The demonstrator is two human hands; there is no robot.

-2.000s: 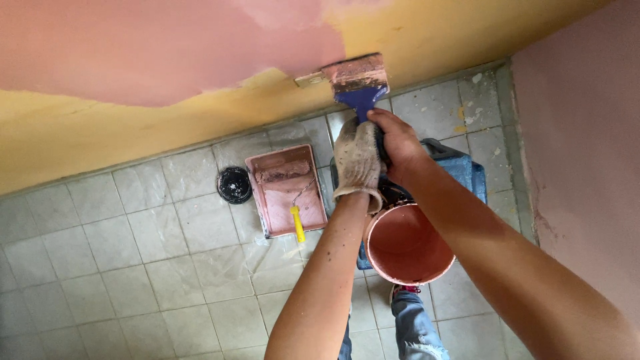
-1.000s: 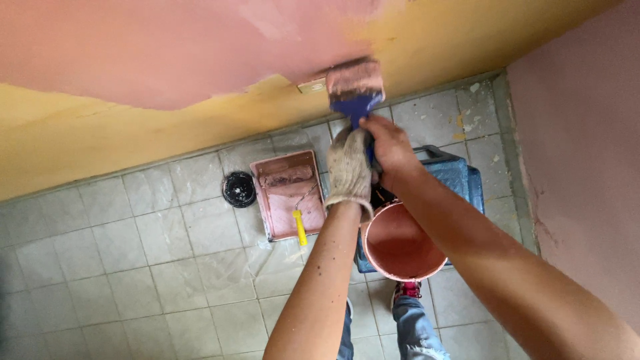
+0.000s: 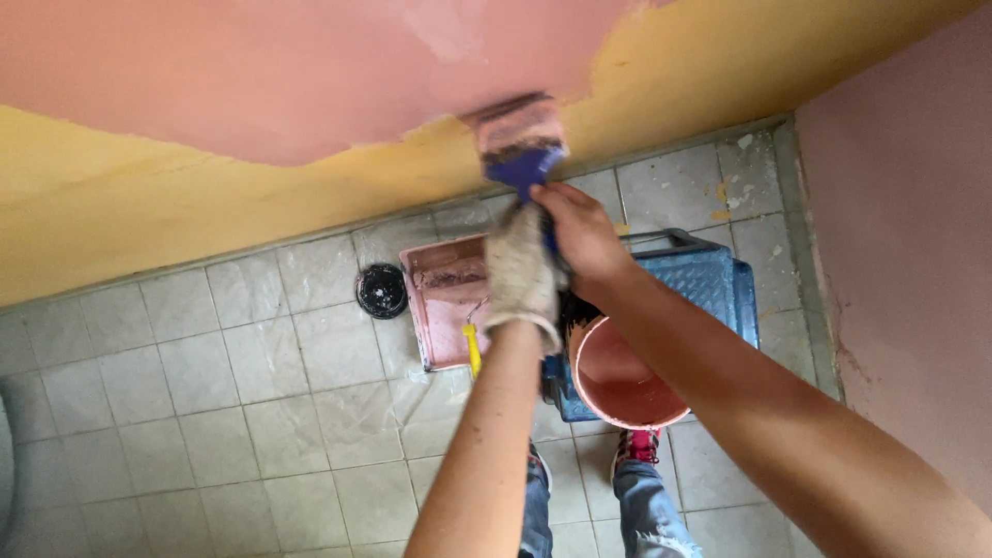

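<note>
My left hand (image 3: 521,267), in a pale stained work glove, and my bare right hand (image 3: 581,232) both grip the handle of a wide tool with a blue handle base (image 3: 525,164). Its broad head (image 3: 521,128) is coated in pink paint and lies against the wall, where pink paint (image 3: 310,70) meets yellow paint (image 3: 232,186). Motion blurs the head, so its exact kind is hard to tell. Below my right hand stands a bucket of pink paint (image 3: 629,376), partly covered by my right forearm.
A blue plastic step or stool (image 3: 694,291) is under the bucket. To the left are a pink-stained paint tray (image 3: 442,341), a roller with a yellow handle (image 3: 471,349) and a round black lid (image 3: 381,291) on the tiled floor (image 3: 263,356). A mauve side wall (image 3: 914,217) rises at right.
Pink paint now covers the small patch beside the tool's head that showed pale yellow in the earlier frames. Both hands still grip the tool at the wall.
</note>
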